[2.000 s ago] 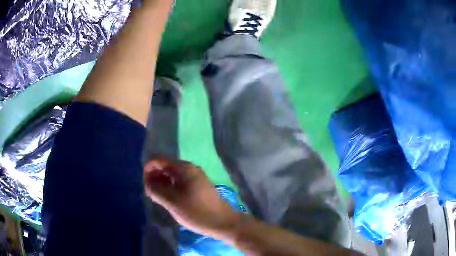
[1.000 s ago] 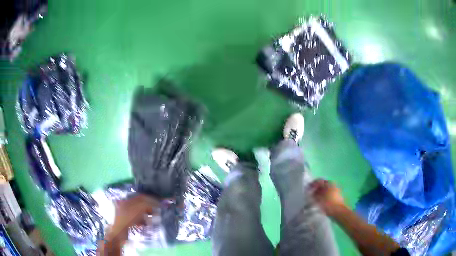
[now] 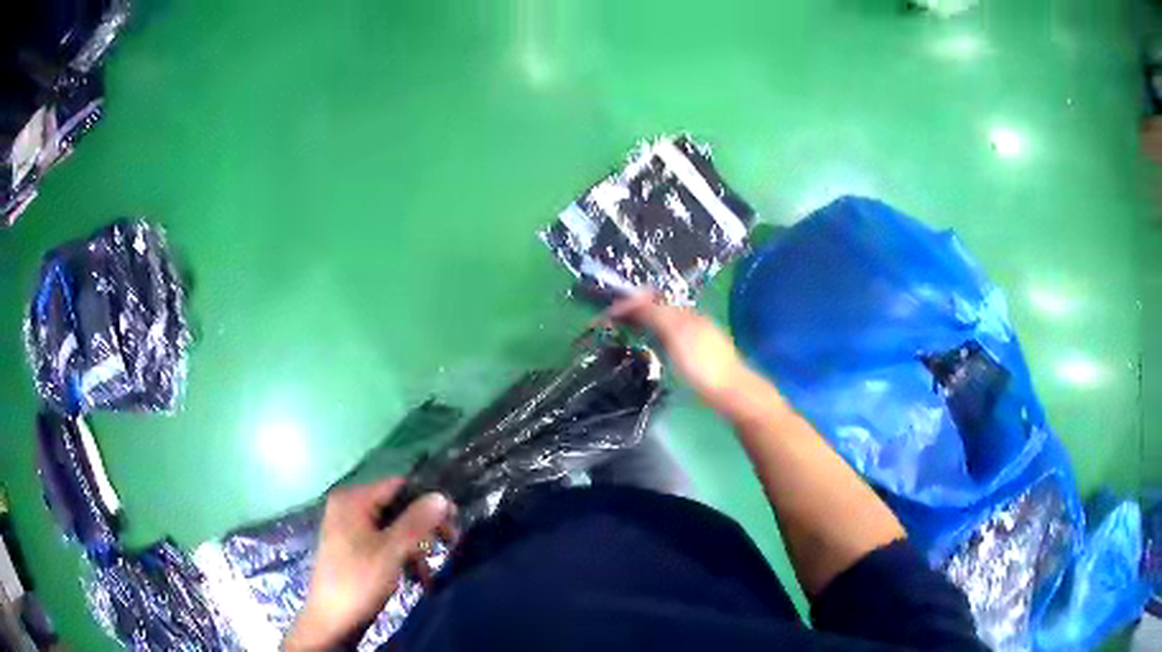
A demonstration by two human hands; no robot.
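My left hand grips the near-left end of a dark garment pack in shiny clear plastic, held in front of my body. My right hand is at the pack's far right end, fingers over its edge; whether it grips is blurred. Behind it, a garment pack with pale bands lies on the green floor. A large blue plastic sack lies to the right, with dark and shiny packs showing at its near side.
Garment stacks lie on the floor at the left and lower left. More dark packs are at the top left corner. A smaller piece of blue plastic is at the lower right.
The dark pack has moved from the left to in front of my body and now lies slantwise. My right hand has come up from beside my leg to its far end.
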